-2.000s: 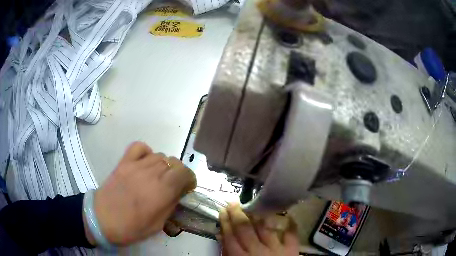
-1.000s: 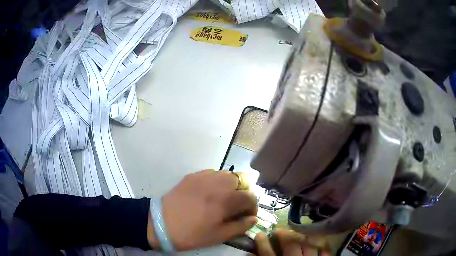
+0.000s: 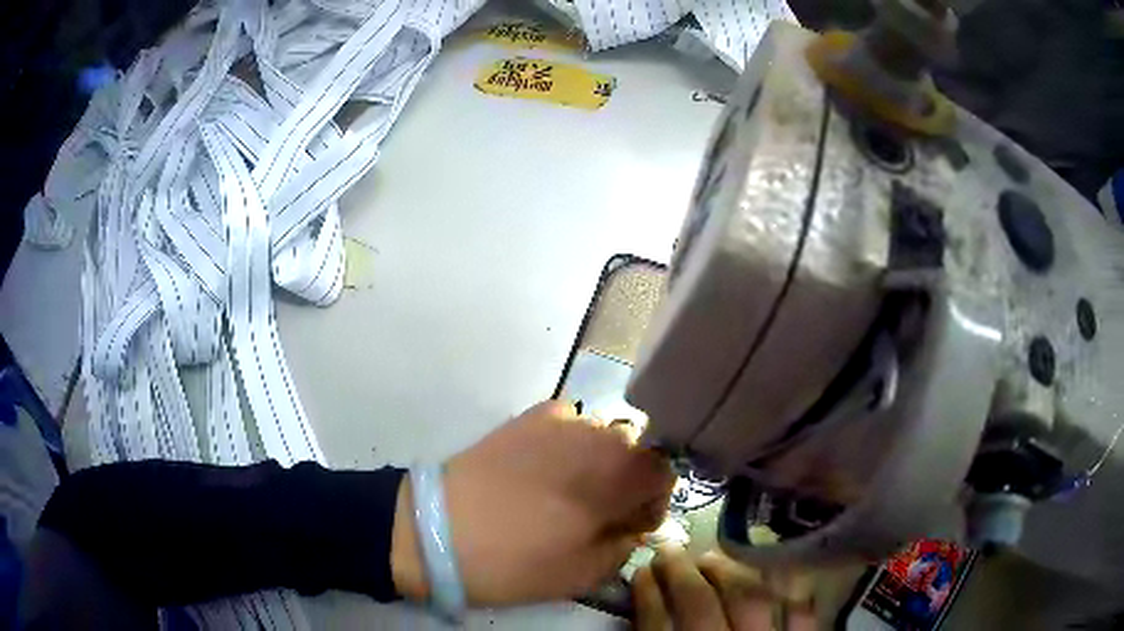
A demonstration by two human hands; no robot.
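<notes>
My left hand [image 3: 542, 505], with a light band at the wrist and a ring, is bent over the front of the needle area. My right hand [image 3: 715, 594] is cut off by the bottom edge, its fingertips close to my left fingers. A small piece of white fabric strip [image 3: 666, 535] shows between the two hands; its grip is mostly hidden by the fingers. The sewing machine head [image 3: 789, 271] stands over the hands and hides part of the needle. The silver slide plate [image 3: 600, 380] shows behind my left hand.
A tangled heap of striped strips [image 3: 247, 247] lies at the left, passing under my left sleeve. Yellow stickers [image 3: 542, 84] are on the table [image 3: 456, 247]. Wider striped cloth [image 3: 629, 17] lies at the far edge. A smartphone [image 3: 915, 584] lies right of my right hand.
The view has shifted left since the first frame, so the machine appears farther right. My left hand has moved in close beside the needle area and my right fingertips.
</notes>
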